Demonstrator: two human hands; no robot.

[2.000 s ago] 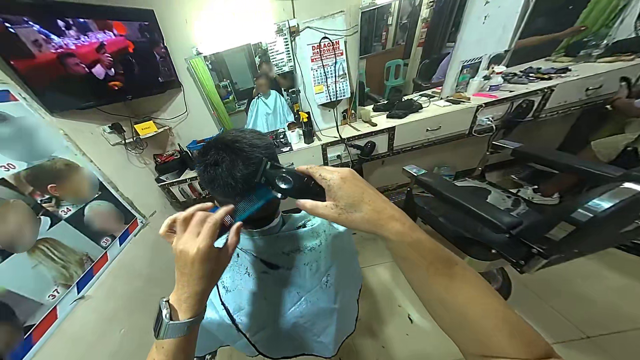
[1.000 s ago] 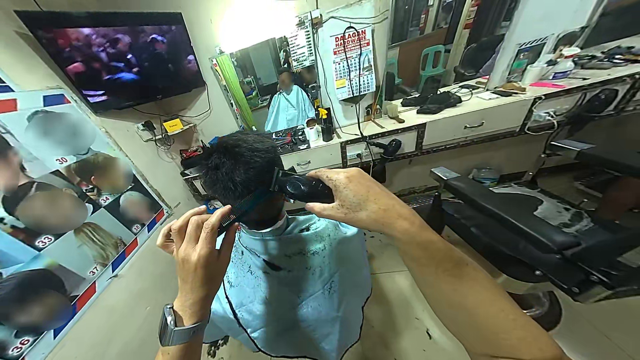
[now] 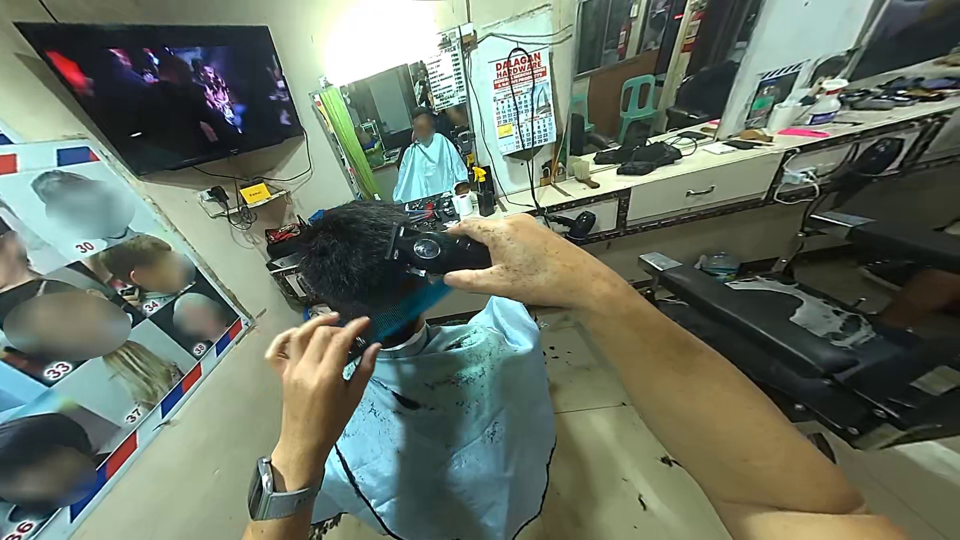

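A seated person's head with short black hair [image 3: 352, 259] is seen from behind, above a light blue barber cape [image 3: 450, 420] strewn with hair clippings. My right hand [image 3: 525, 259] grips a black hair clipper [image 3: 442, 251], its blade end beside the back of the head. My left hand [image 3: 322, 367], with a watch on its wrist, holds one end of a blue comb [image 3: 409, 309] low at the back of the head, just below the clipper. The left fingers partly hide the comb's end.
A black barber chair [image 3: 757, 319] stands at the right. Along the wall runs a counter [image 3: 701, 176] bearing cables, bottles and tools; a hair dryer [image 3: 581, 223] hangs at its front. A poster of haircuts [image 3: 97, 315] covers the left wall below a television [image 3: 172, 94].
The clipper has risen from low at the back of the head to above the comb, in my right hand. My left hand still holds the comb.
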